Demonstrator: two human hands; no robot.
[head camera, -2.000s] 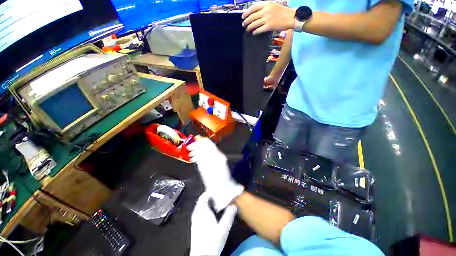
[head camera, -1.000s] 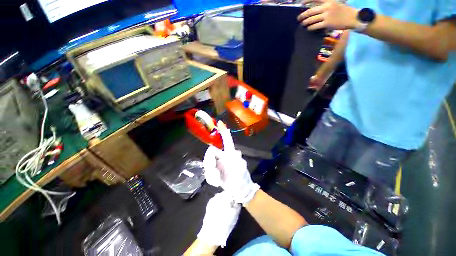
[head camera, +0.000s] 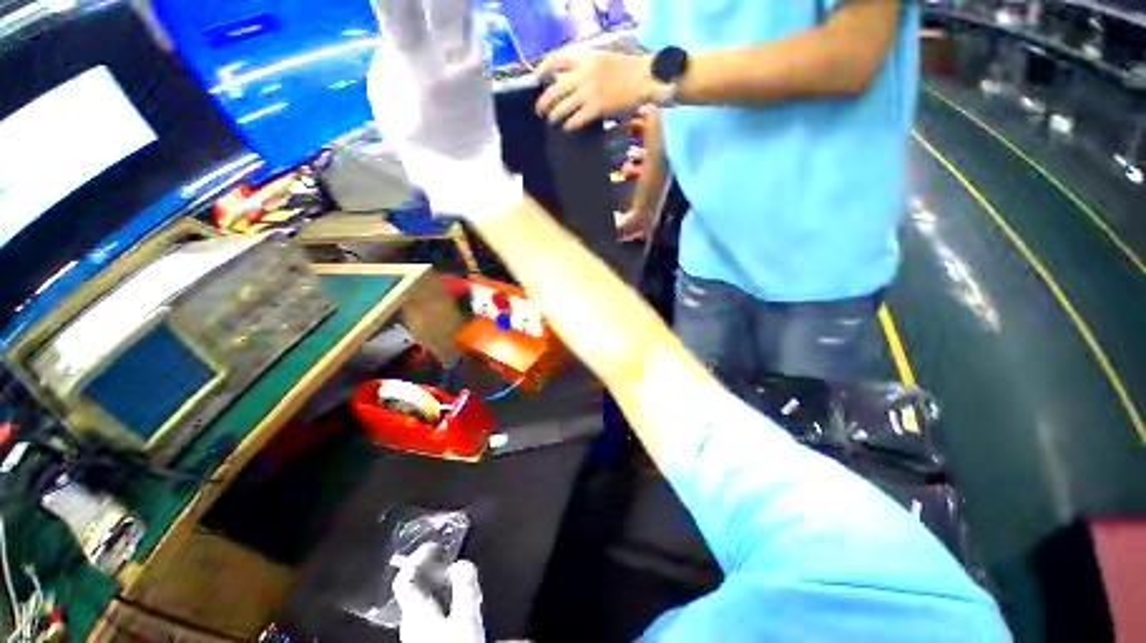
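A clear plastic bag (head camera: 430, 534), crinkled around something dark, lies on the black bench (head camera: 518, 509). My left hand (head camera: 440, 605), in a white glove, is at the bag's near edge with thumb and a finger apart; whether it grips the bag I cannot tell. My right hand (head camera: 440, 113), also white-gloved, is raised in front of the blue screen. It is blurred and its fingertips run to the top edge; I see nothing in it. A red tape dispenser (head camera: 427, 431) with a pale roll stands beyond the bag.
An orange fixture box (head camera: 503, 339) stands behind the dispenser. An oscilloscope (head camera: 189, 345) sits on the green-covered shelf (head camera: 358, 302) at left. A person (head camera: 792, 163) in light blue stands across, near bagged boxes (head camera: 867, 421) at right. A black panel (head camera: 566, 189) stands upright.
My right hand has left the dispenser area and risen up and forward. My left hand has parted from it and moved to the bag. The view has shifted; the other person still stands there.
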